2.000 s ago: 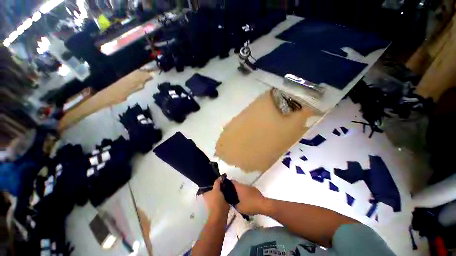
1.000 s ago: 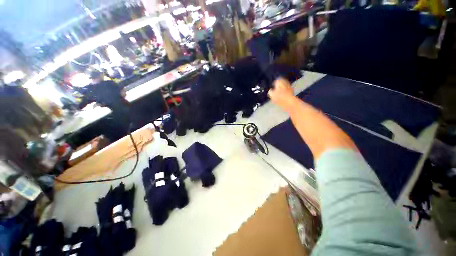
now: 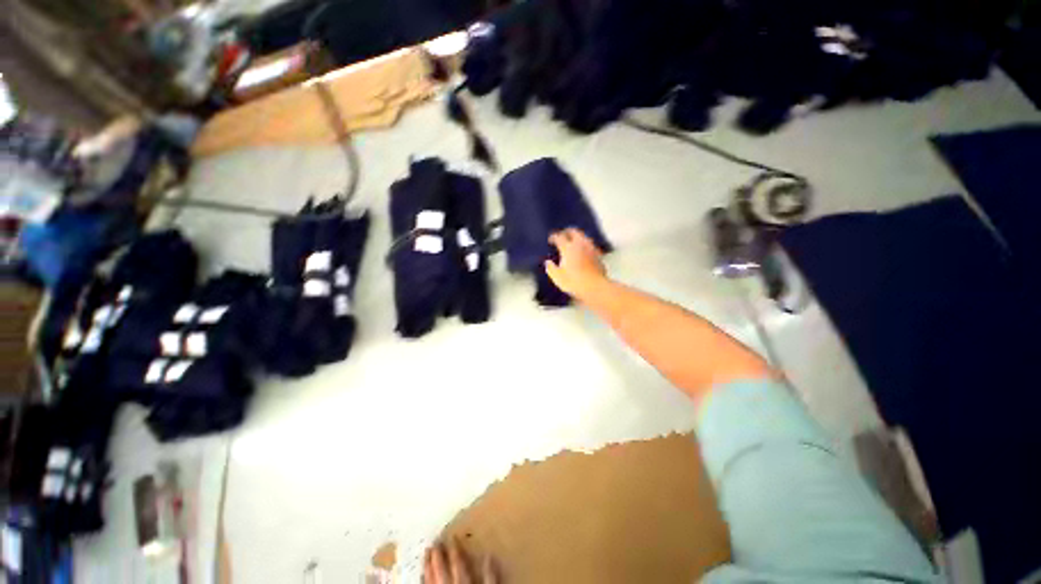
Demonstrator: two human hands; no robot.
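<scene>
My right hand (image 3: 577, 265) is on the lower part of a dark navy bundle (image 3: 539, 203), its fingers closed over the cloth. The bundle lies on the pale table, and I see no white label on it. My left hand (image 3: 459, 566) is cut off by the bottom edge. Only its fingers show, slightly apart at the edge of the brown patch, with nothing seen in them.
Labelled dark bundles (image 3: 417, 257) stand in a row to the left. A dark heap (image 3: 708, 57) lies along the far edge. A coiled cord and metal tool (image 3: 742, 237) lie right of my right hand, beside navy cloth (image 3: 902, 308). A brown patch (image 3: 605, 513) is nearest me.
My right hand has come back from the dark heap at the far edge to the unlabelled bundle. My left fingers have come into view. The view has turned down and left.
</scene>
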